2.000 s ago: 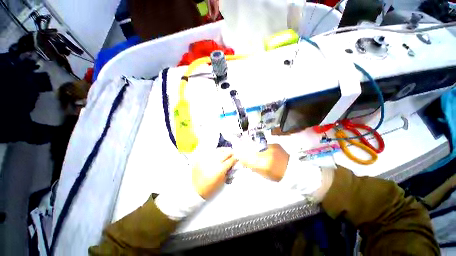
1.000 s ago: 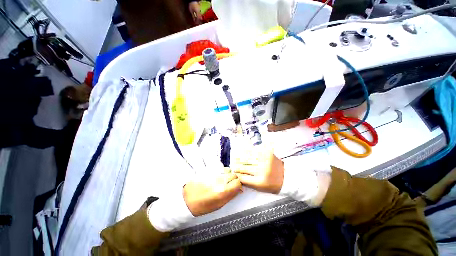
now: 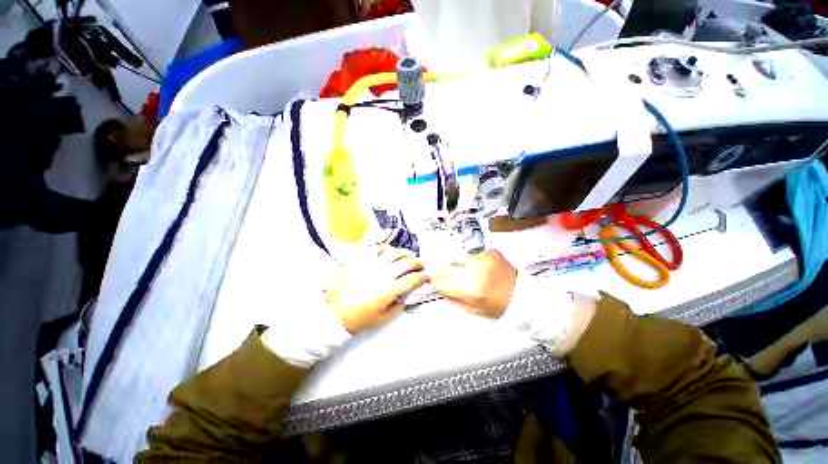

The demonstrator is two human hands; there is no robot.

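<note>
My left hand [image 3: 370, 288] and my right hand [image 3: 476, 282] lie close together on the white table, just in front of the presser foot [image 3: 470, 234] of the white sewing machine [image 3: 563, 118]. A small navy and white fabric piece [image 3: 399, 234] shows at the needle area, above my left fingers. The fingers of both hands press or pinch fabric there; overexposure hides its edges and the exact grip. A pale garment panel [image 3: 172, 245] with a navy band lies over the table's left side. A second navy band shows beside it.
Red and orange scissors [image 3: 640, 246] lie under the machine arm, beside pink and blue sticks [image 3: 570, 262]. A yellow-green tool [image 3: 343, 195] stands left of the needle. Red cloth [image 3: 361, 71] is behind. Light blue cloth [image 3: 811, 222] hangs at the right. The measuring scale [image 3: 436, 388] edges the table.
Both hands have moved from nearer the table's front edge back up towards the presser foot. The navy piece now lies more to the left of the needle area. The view has shifted slightly.
</note>
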